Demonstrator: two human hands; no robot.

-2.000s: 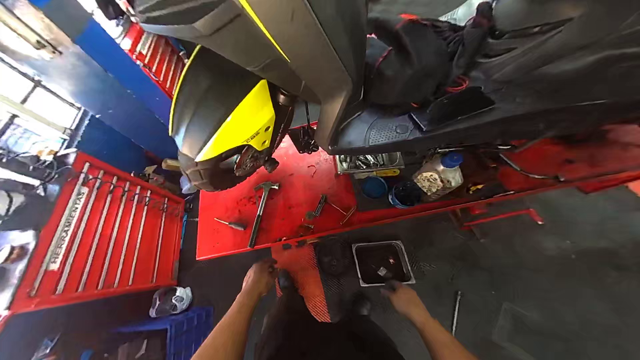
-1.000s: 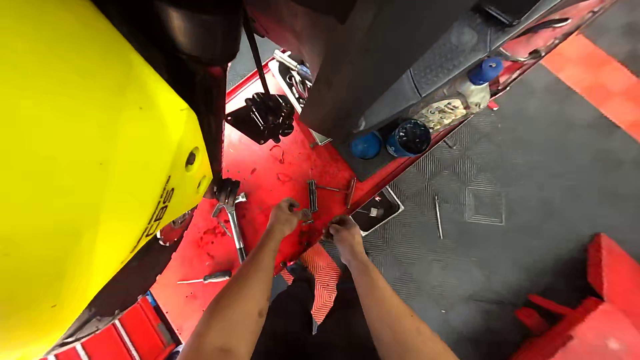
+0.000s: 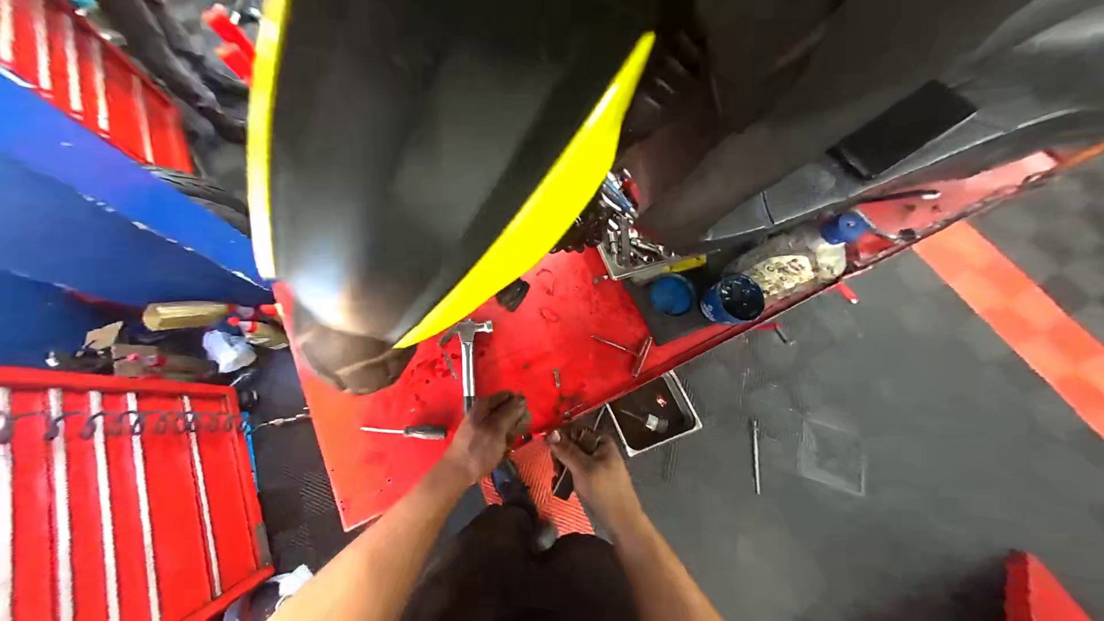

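My left hand is at the front edge of the red metal lift platform, over the handle end of a claw hammer; whether it holds anything is unclear. My right hand is just right of it, fingers curled near the edge, with a thin dark tool close by; I cannot tell if it grips it. A screwdriver lies left of the hammer. A T-handle tool lies right of it. Above stands a scooter with a black and yellow front fender.
A metal tray with small parts is beside the platform's edge. Sockets fill another tray. Near it stand a blue can and a plastic bottle. A red tool rack is at left; a metal rod lies on the floor.
Both hands, apart and short of the platform two seconds ago, are now close together at its edge. The small tool near my left hand one second ago no longer shows there. The view has swung strongly.
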